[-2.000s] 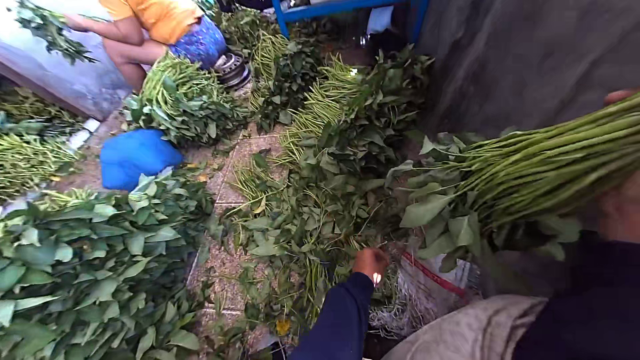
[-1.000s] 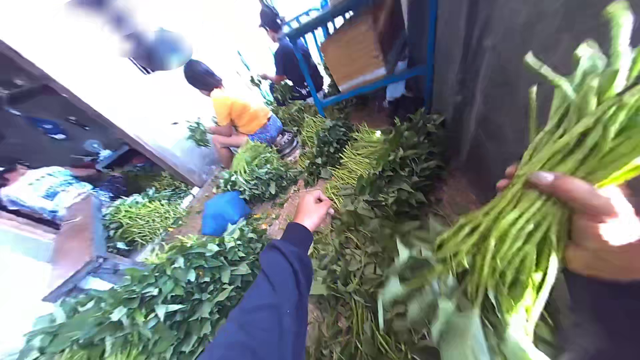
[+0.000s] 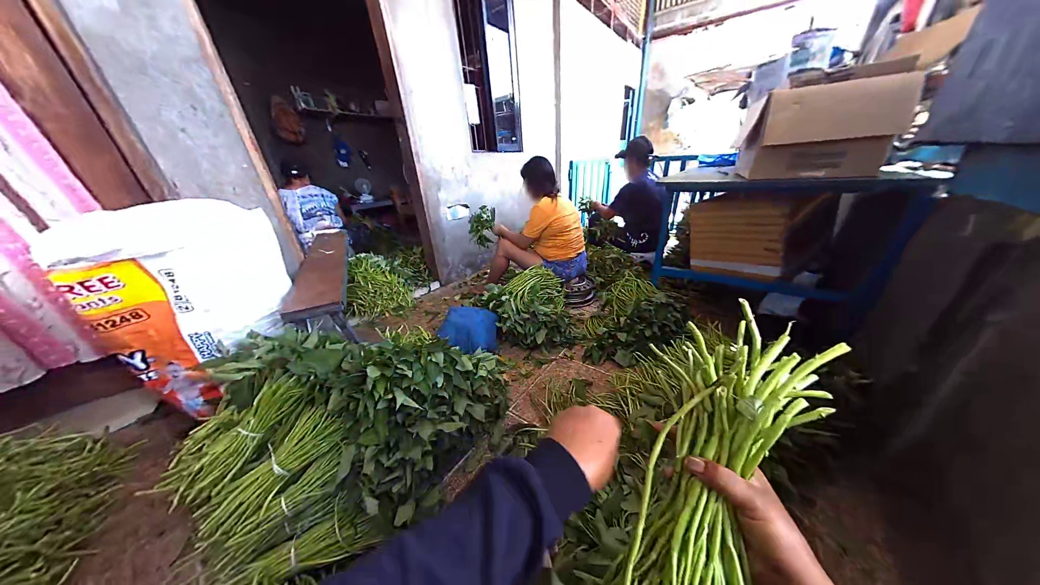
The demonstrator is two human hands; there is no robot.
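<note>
My right hand (image 3: 743,491) grips a thick bunch of leafy green stems (image 3: 715,439), cut ends upward, at the lower right. The thumb lies across the front of the stems. Just left of the bunch is my left hand (image 3: 587,443), in a dark blue sleeve, its back toward the camera and its fingers curled out of sight; whether it holds anything cannot be seen. Under and beyond both hands, loose leafy stems (image 3: 585,520) cover the ground. Tied bundles of the same greens (image 3: 284,471) are stacked at the lower left, with thin pale ties around the stems.
A blue plastic bag (image 3: 469,329) lies beyond the stack. A person in a yellow shirt (image 3: 555,227) and one in dark clothes (image 3: 635,203) sit farther off; another is near the doorway. A wooden bench (image 3: 319,276), white sack (image 3: 187,260) and blue-framed table (image 3: 804,180) stand around.
The view has swung up and left. The bunch in my right hand, lying sideways two seconds ago, now stands with its cut ends up. My left hand has come near the bunch.
</note>
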